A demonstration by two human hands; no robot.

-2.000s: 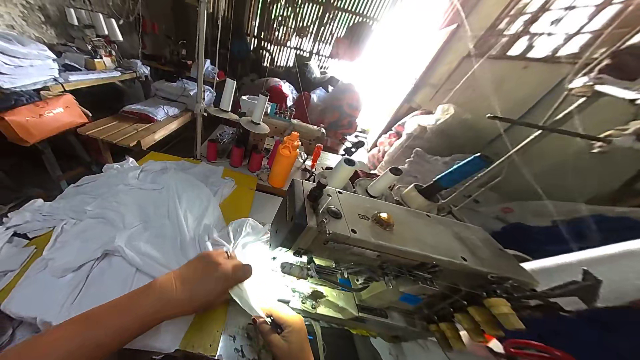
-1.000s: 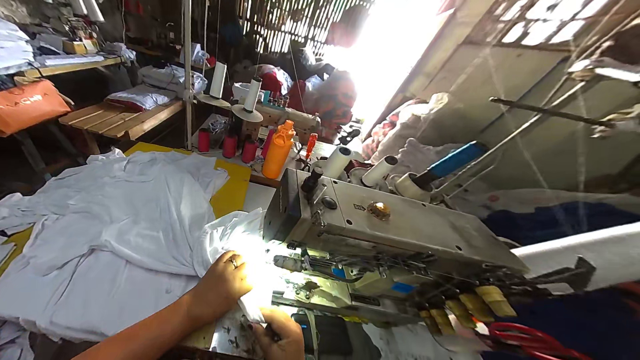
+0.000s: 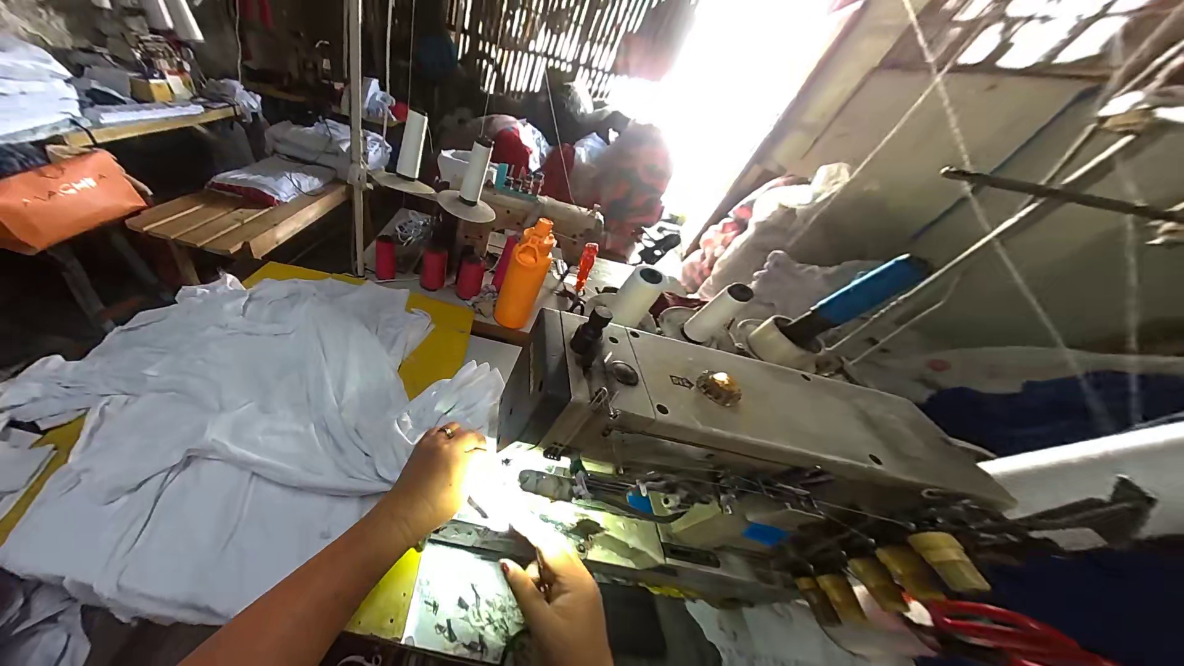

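Observation:
My left hand (image 3: 439,476), with a ring on one finger, rests on the bunched edge of the white fabric (image 3: 453,398) beside the lit needle area of the industrial sewing machine (image 3: 721,388). My right hand (image 3: 560,592) is close to the machine's front edge, its fingertips lost in the lamp's glare; whether it pinches anything is not visible. White garments (image 3: 250,398) lie heaped to the left on a yellow tabletop (image 3: 442,347). Small dark scraps dot the pale plate below my hands.
Behind the machine stand an orange bottle (image 3: 524,277), red thread spools (image 3: 433,268) and white thread cones (image 3: 636,296). A blue-handled tool (image 3: 869,289) leans over the cones. Red-handled scissors (image 3: 1008,629) lie at the lower right. A wooden bench (image 3: 240,222) holds packed cloth at the back left.
The white fabric that hung bunched and raised by the needle area now lies lower, behind my left hand. My left hand has moved closer to the machine's lit area.

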